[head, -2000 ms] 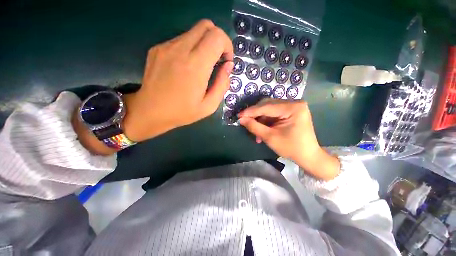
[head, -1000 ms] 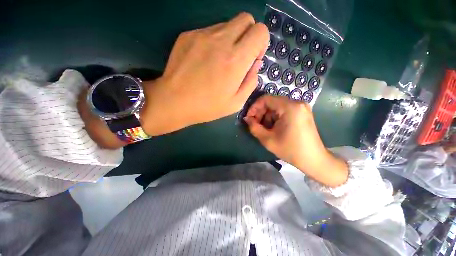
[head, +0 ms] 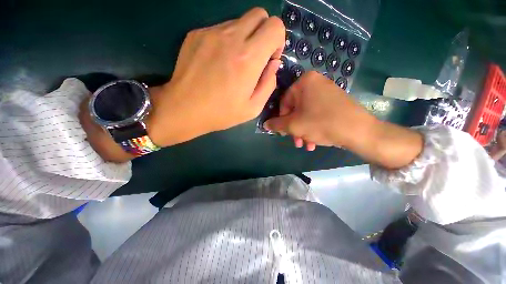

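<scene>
Rows of black discs with pale spoked centres (head: 318, 56) lie on a flat clear plastic bag (head: 355, 23) on the dark green bench. My left hand (head: 227, 72) is over the bag's left edge, thumb and finger close together; whether something small is between them is hidden. My right hand (head: 319, 108) is low over the near rows, its thumb at a disc (head: 266, 123) at the near left corner. The hand covers several discs, and I cannot tell whether it grips one.
A white squeeze bottle (head: 404, 89) lies on its side at right, nozzle pointing right. Beyond it are shiny filled bags (head: 448, 113) and a red slotted bin (head: 488, 105). Part of another person's hand (head: 501, 145) shows at the far right edge.
Since one second ago my right hand has turned flatter and covers more of the near discs, its forearm and sleeve higher. The view has shifted slightly; my left hand keeps its pose.
</scene>
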